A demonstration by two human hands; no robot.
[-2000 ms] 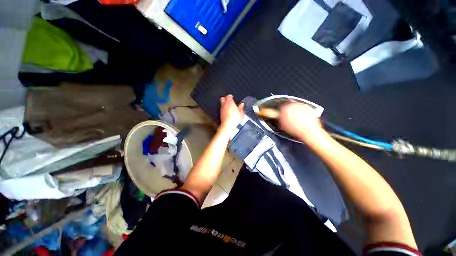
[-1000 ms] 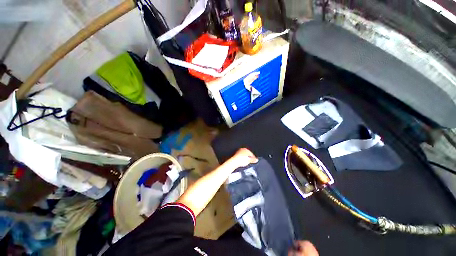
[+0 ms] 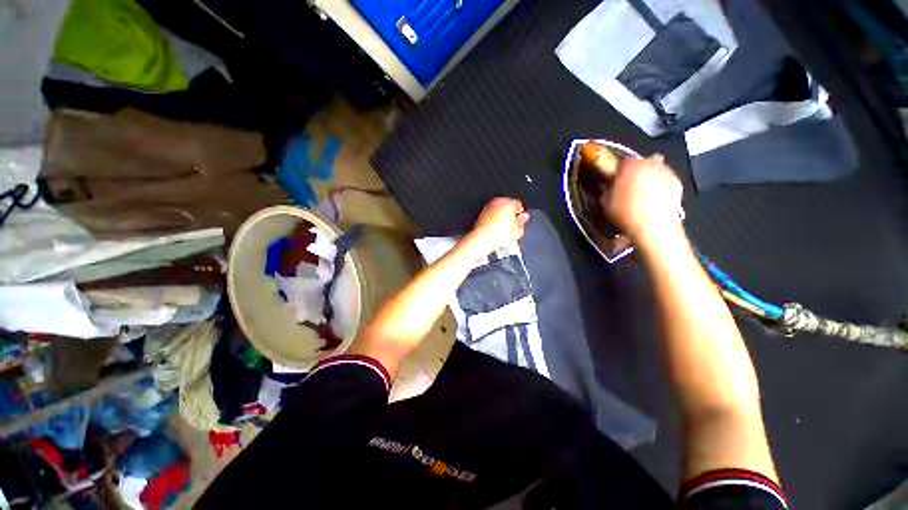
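A grey-blue garment panel with white sections and a darker grey pocket lies along the table's near left edge. Its lower part reaches my body. My left hand holds the panel's top end, fingers curled. The steam iron stands on the black ribbed table cover, right of the panel and apart from it, its tip towards me. My right hand is closed around its tan handle.
Other grey and white panels lie at the far right. The iron's blue hose runs right. A cream bin of scraps stands left of the table. A blue-fronted cabinet stands at the back.
My right hand has left the panel's lower end and taken hold of the iron's handle. My left hand stays at the panel's top end. The view has tilted down.
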